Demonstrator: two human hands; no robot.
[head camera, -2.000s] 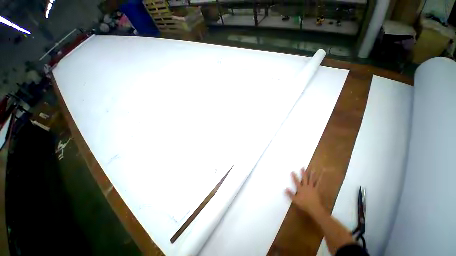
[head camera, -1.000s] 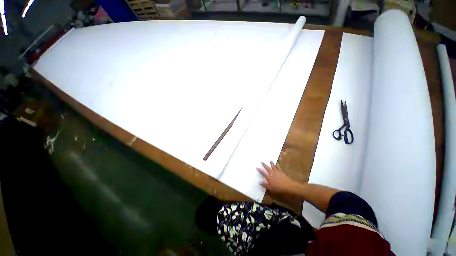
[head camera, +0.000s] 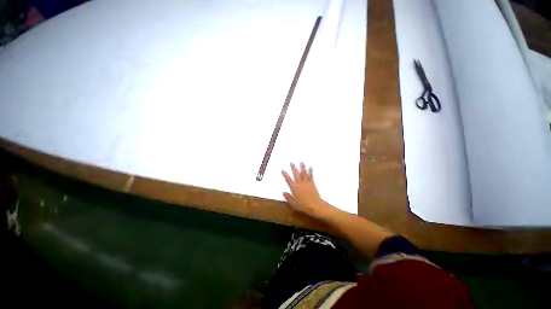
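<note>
My right hand (head camera: 302, 190) lies palm down with fingers spread on the white marker paper (head camera: 199, 108), near the paper's front edge. It holds nothing. My left hand is not in view. A long, narrow brown straightedge (head camera: 289, 99) lies on the paper to the left of and beyond my hand, not touching it. Black tailor's shears (head camera: 427, 90) lie on a separate white sheet (head camera: 423, 145) to the right, blades pointing away from me.
A thick white paper roll (head camera: 495, 108) lies at the right. A brown wooden strip of table (head camera: 382, 121) shows between the sheets, and the table's front edge (head camera: 199, 194) runs across below them. The green floor (head camera: 151, 247) shows below the edge. My red clothing is at the bottom.
The view has moved closer and tilts down. My right hand has moved left onto the paper near the front edge. The rolled part of the paper no longer shows beside my hand.
</note>
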